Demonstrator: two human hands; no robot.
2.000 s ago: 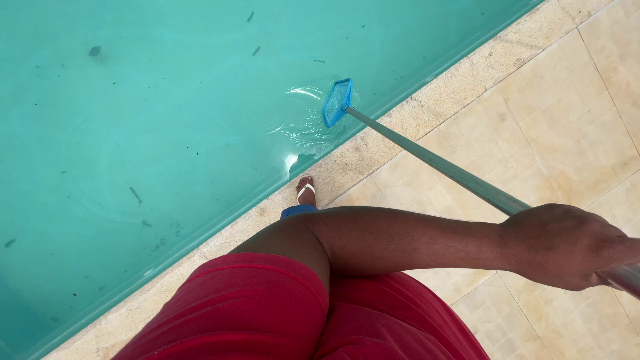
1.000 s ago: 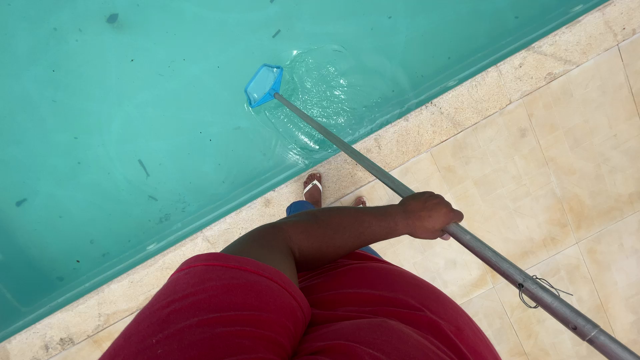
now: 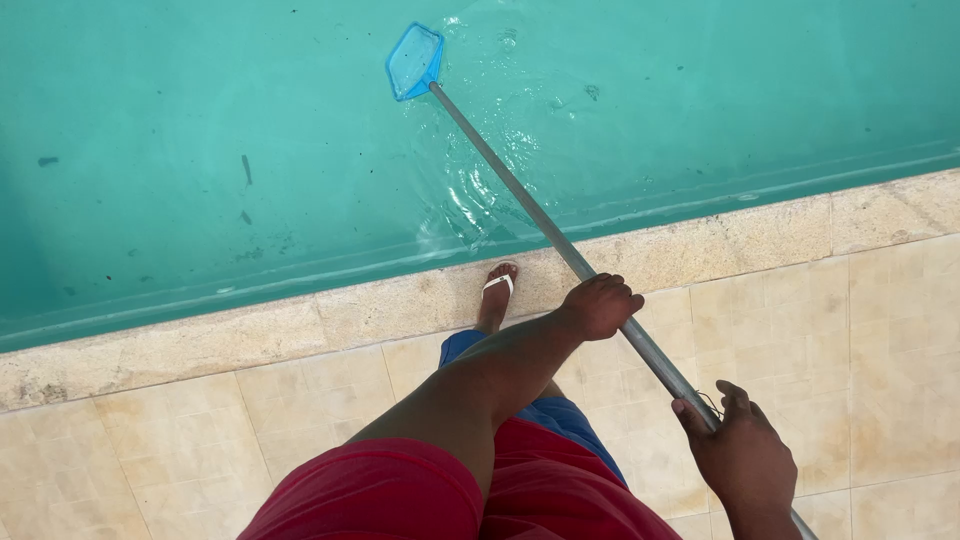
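My left hand (image 3: 602, 306) is closed around the grey metal pole (image 3: 517, 187) of a pool skimmer, above the stone coping. At the pole's far end, the blue skimmer net (image 3: 415, 61) lies at the water's surface, with small dark specks on its mesh. Lower down the pole is my right hand (image 3: 742, 454), its thumb against the pole's left side and its fingers spread on the other side. A thin dark wire or cord (image 3: 709, 403) is tied round the pole near that thumb. My palm hides part of the pole, whose end runs out of view at the bottom right.
Turquoise pool water (image 3: 187, 97) with dark debris (image 3: 247, 170) fills the upper view. The stone coping (image 3: 750, 232) slants across, bordering beige floor tiles (image 3: 787, 337). My foot in a white flip-flop (image 3: 499, 283) stands on the coping at the water's edge.
The skimmer net has moved out from the pool edge, leaving ripples behind. My right hand has come into view at the pole; my left hand stays closed on it. The view has turned.
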